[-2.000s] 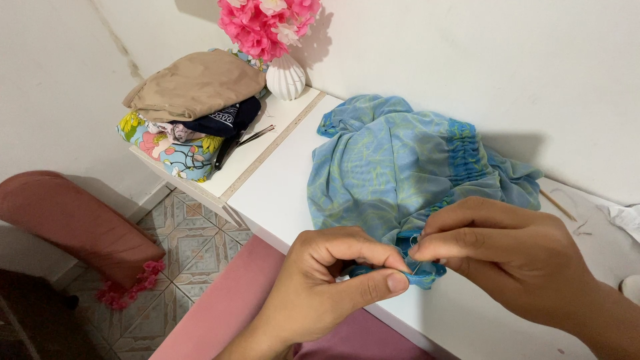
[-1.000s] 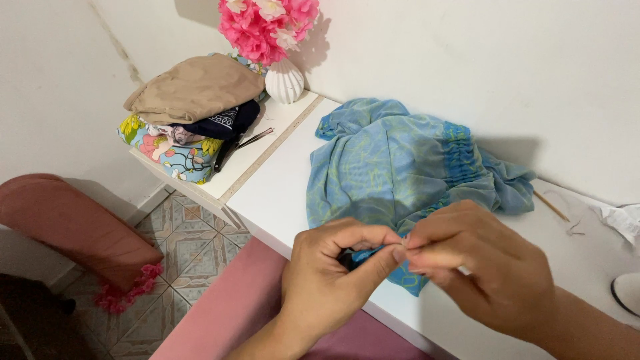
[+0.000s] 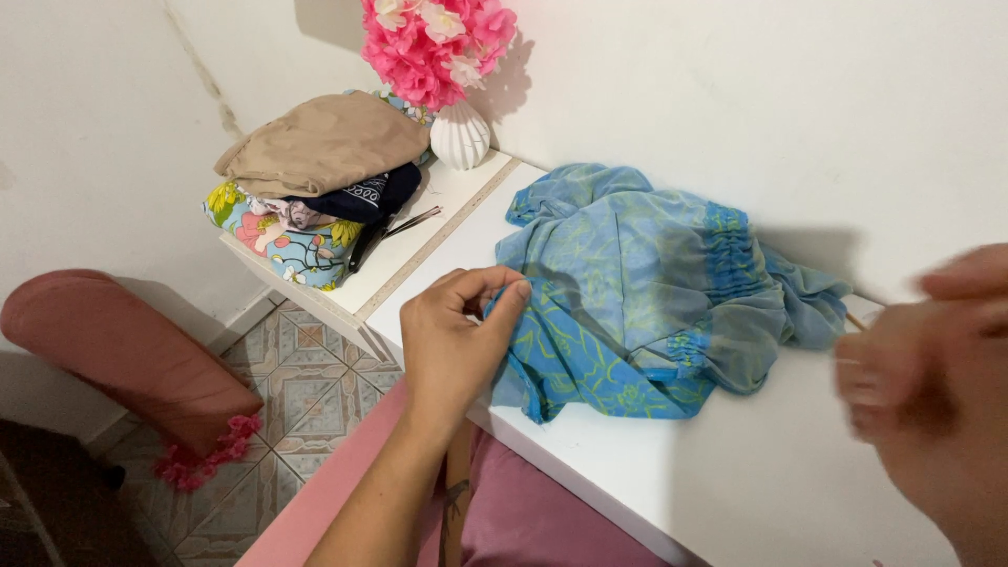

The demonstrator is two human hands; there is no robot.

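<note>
A blue garment with a yellow-green pattern and gathered elastic bands (image 3: pixel 630 260) lies on the white table (image 3: pixel 598 449). My left hand (image 3: pixel 465 331) pinches an edge of its fabric between thumb and forefinger, at the garment's near left side. A darker blue part of the cloth hangs from that pinch across the tabletop. My right hand (image 3: pixel 929 370) is raised at the far right, away from the garment, and motion blurs it. Whether its fingers hold a needle or thread cannot be made out.
Folded cloths, with a beige one (image 3: pixel 331 146) on top, are stacked at the table's left end. Beside them lie a black-handled tool (image 3: pixel 366 244) and a white ribbed vase (image 3: pixel 461 138) with pink flowers. A thin wooden stick (image 3: pixel 855 321) shows partly beyond the garment.
My right hand has moved away to the right from my left hand, where both were together at the fabric. My left hand keeps its pinch, and more of the darker blue cloth shows.
</note>
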